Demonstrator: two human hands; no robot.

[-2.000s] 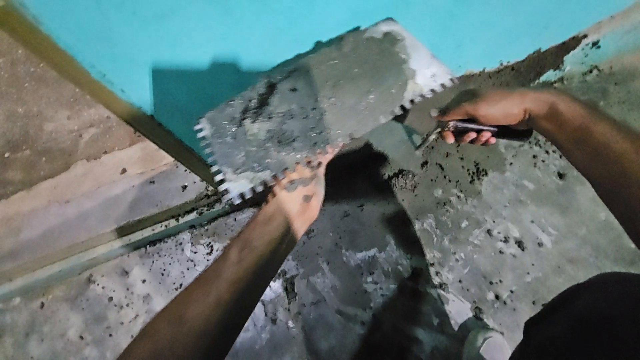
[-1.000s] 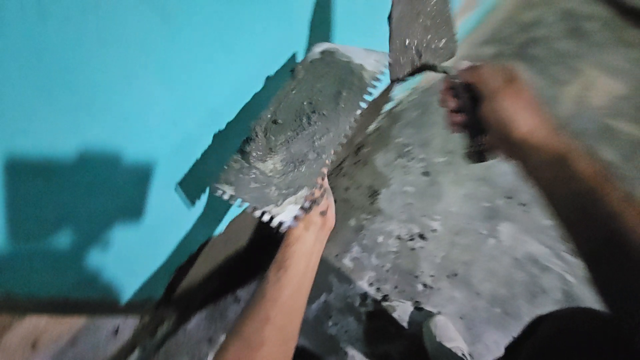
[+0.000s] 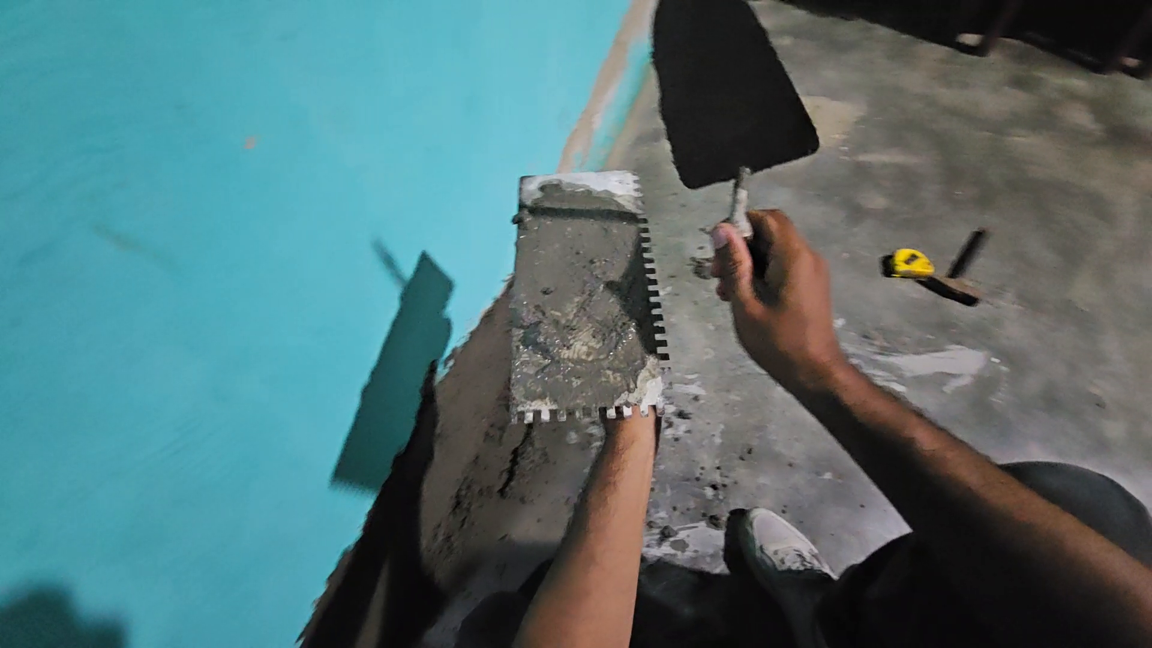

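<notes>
A notched trowel point(image 3: 585, 297) lies face up in front of me, its blade covered with wet grey mortar and its teeth showing along the right and near edges. My left hand point(image 3: 630, 418) is under its near end, mostly hidden by the blade. To the right, my right hand point(image 3: 778, 292) grips the handle of a pointing or brick trowel point(image 3: 731, 94), whose dark blade points up and away, apart from the notched one. Mortar smears the shank near my thumb.
A turquoise wall point(image 3: 225, 225) fills the left side, with a rough brownish strip point(image 3: 477, 432) along its base. On the grey concrete floor point(image 3: 1008, 180) lie a yellow tape measure point(image 3: 911, 263) and a dark tool beside it. My shoe point(image 3: 783, 543) stands below, near mortar crumbs.
The notched trowel has turned from a slant to nearly straight away from me. My right hand has raised the other trowel from low beside the mortar. The view has swung to the right.
</notes>
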